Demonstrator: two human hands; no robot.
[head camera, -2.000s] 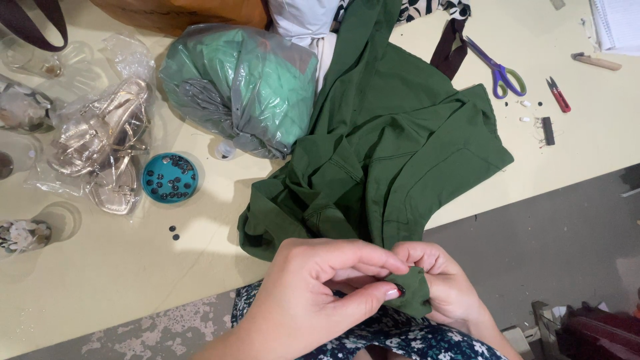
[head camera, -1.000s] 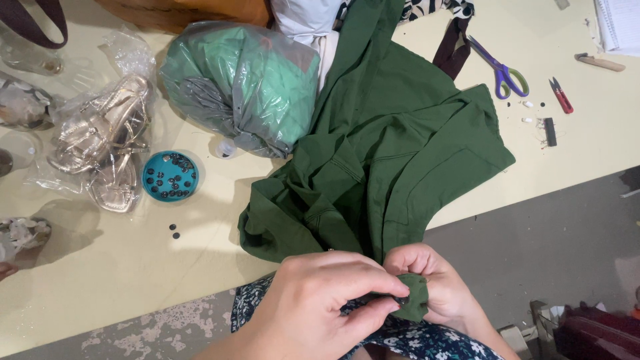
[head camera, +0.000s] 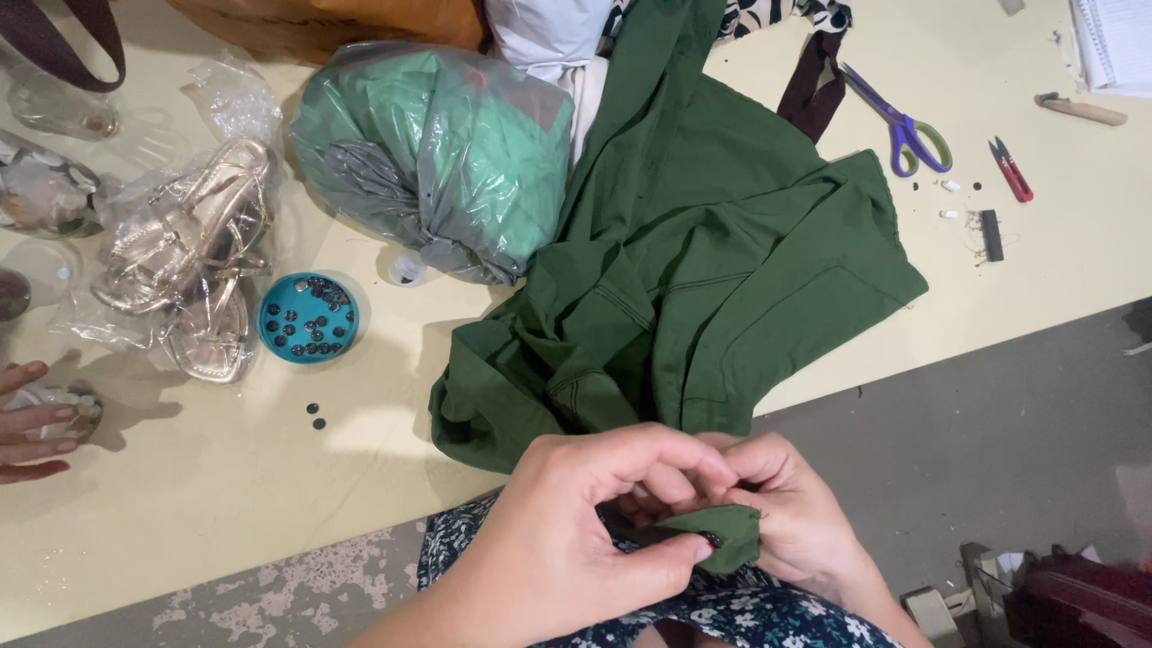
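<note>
My left hand (head camera: 594, 531) grips the edge of a dark green garment (head camera: 765, 306), its thumb beside a small dark button (head camera: 712, 540) on the folded cloth. Close against it, my right hand (head camera: 792, 504) pinches the same folded corner from the right; its fingertips are partly hidden. Whether a needle is held cannot be told. The rest of the garment spreads over the table beyond my hands. A teal round dish (head camera: 308, 318) holds several dark buttons, and two loose buttons (head camera: 316, 416) lie on the table below it.
Purple-handled scissors (head camera: 911, 144), red thread snips (head camera: 1012, 171) and a dark thread-wound piece (head camera: 991, 236) lie at right. A plastic bag of green cloth (head camera: 432, 153) and wrapped gold sandals (head camera: 180, 243) stand at left. Another person's hand (head camera: 31, 423) touches a clear container at the left edge.
Another person's hand has come into view at the left edge. My hands stay close together on the green cloth, with small shifts of the fingers.
</note>
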